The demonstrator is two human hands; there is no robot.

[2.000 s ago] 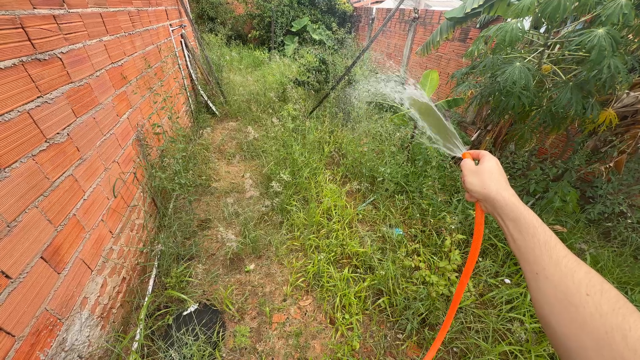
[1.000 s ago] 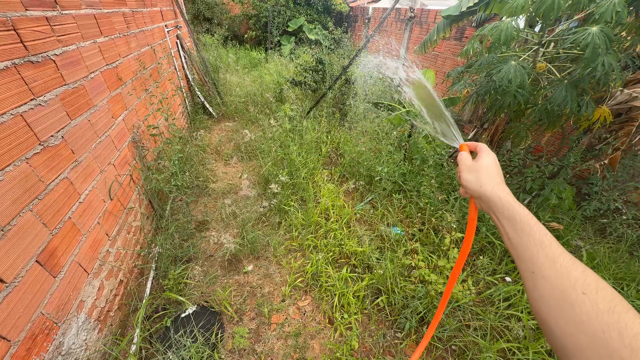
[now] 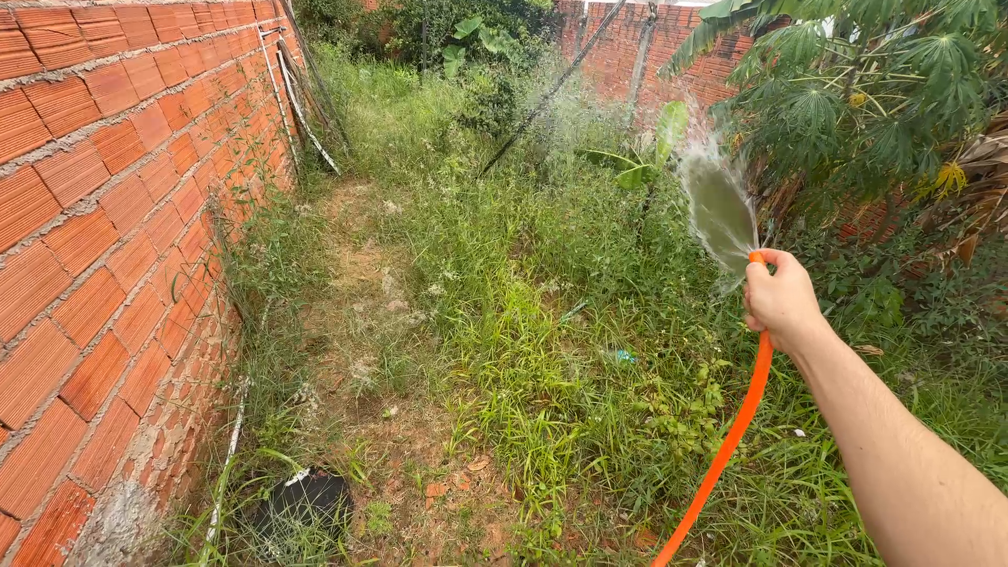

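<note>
My right hand, with the arm reaching in from the lower right, is closed around an orange garden hose close to its open end. The thumb lies at the hose mouth, and a fan-shaped sheet of water sprays up and away from it, breaking into droplets over the weeds. Below the hand the hose curves down and leaves the view at the bottom edge. A small banana plant stands behind and to the left of the spray. My left hand is out of view.
A hollow-brick wall runs along the left, with white pipes leaning there. A slanted pole rises from tall grass. A black object lies low at left. Broad-leaved trees crowd the right; another brick wall stands behind.
The sheet of water has become broader and shorter, standing more upright than before. My right hand keeps its hold on the hose and stays at nearly the same place.
</note>
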